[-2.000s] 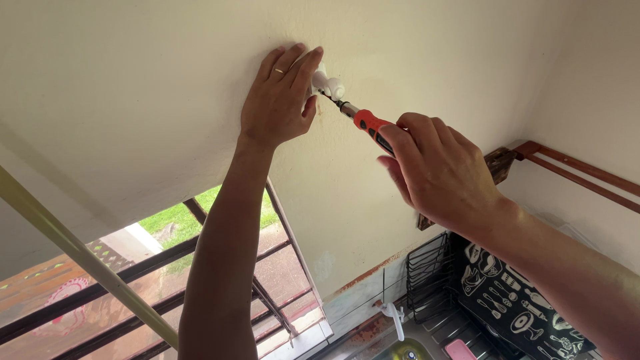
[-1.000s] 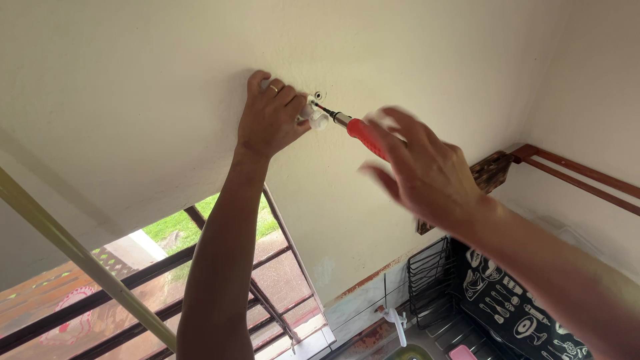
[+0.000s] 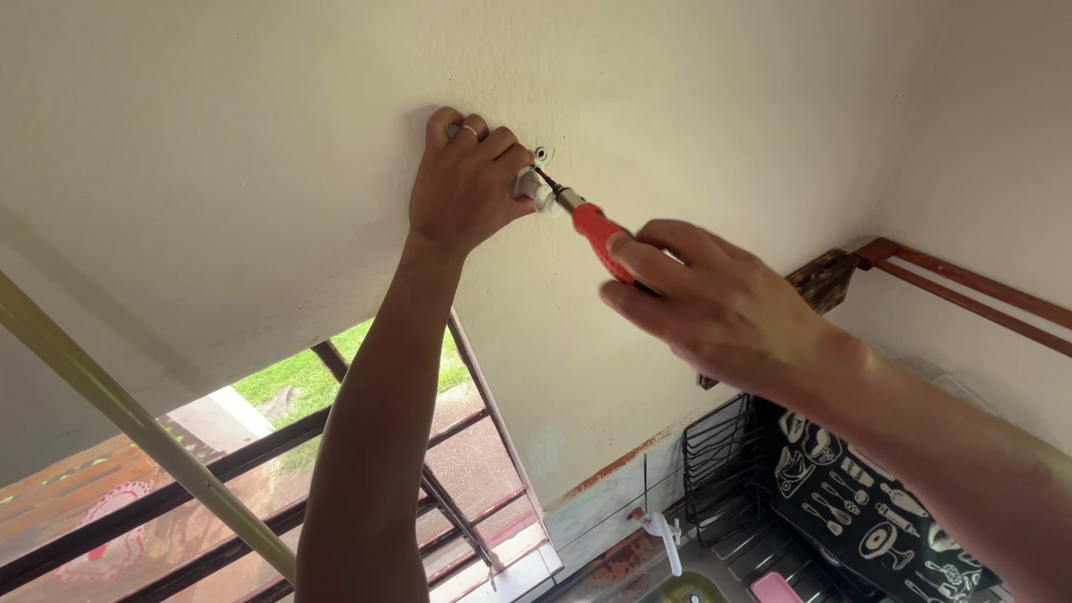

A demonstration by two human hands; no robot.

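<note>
My left hand [image 3: 469, 180], with a ring on one finger, holds a small white fitting [image 3: 536, 188] against the cream wall, high above the window. The fingers hide part of the fitting. In my right hand [image 3: 712, 293] is a screwdriver with a red and black handle [image 3: 599, 239]. Its dark tip meets the fitting near my left fingertips. A small dark-centred round hole or plug [image 3: 541, 153] shows in the wall just above the fitting.
A barred window [image 3: 469, 435] lies below my left arm, and a pale pole [image 3: 151, 427] crosses the lower left. At lower right are a wooden shelf bracket [image 3: 825, 280], a black wire rack [image 3: 712, 452], a white tap [image 3: 666, 536] and a patterned dark cloth [image 3: 871, 511].
The round hole or plug, not visible two seconds ago, now shows above the fitting. My right hand's fingers, spread and blurred one second ago, have closed around the screwdriver handle.
</note>
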